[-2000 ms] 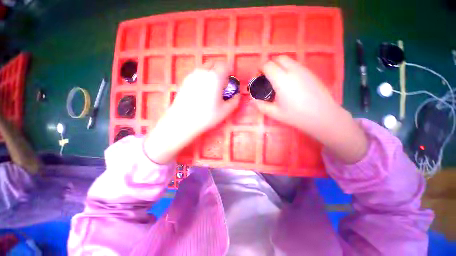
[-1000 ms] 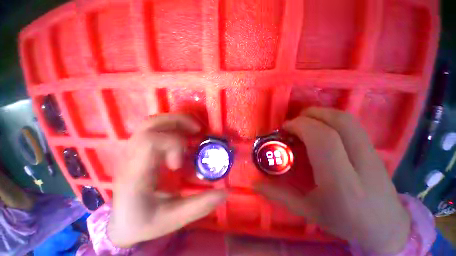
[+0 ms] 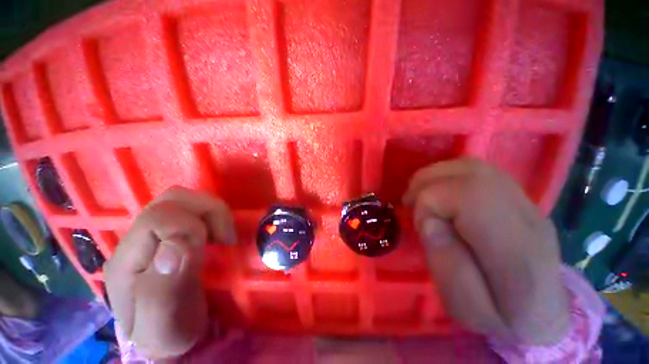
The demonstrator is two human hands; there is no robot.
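Two round smartwatch heads lie face up on the red foam tray [image 3: 324, 126]. The left watch head [image 3: 285, 239] and the right watch head [image 3: 369, 226] both show a red heart icon, a red line and small digits; a white glare covers the lower part of the left one. My left hand [image 3: 167, 266] is beside the left watch, fingers curled, apart from it and holding nothing visible. My right hand [image 3: 487, 245] is just right of the right watch, fingers bent, not visibly holding it.
Dark watch heads [image 3: 88, 250] sit in pockets at the tray's left edge. A tape roll [image 3: 23, 227] lies at far left. A dark pen [image 3: 599, 138] and white charging pucks [image 3: 615, 190] lie on the green bench at right. Another person's sleeve [image 3: 53, 320] shows at lower left.
Both watches came out from between my hands onto the tray, and their faces changed to the heart screen. My hands have drawn back and curled, the left most. The view is nearer the tray.
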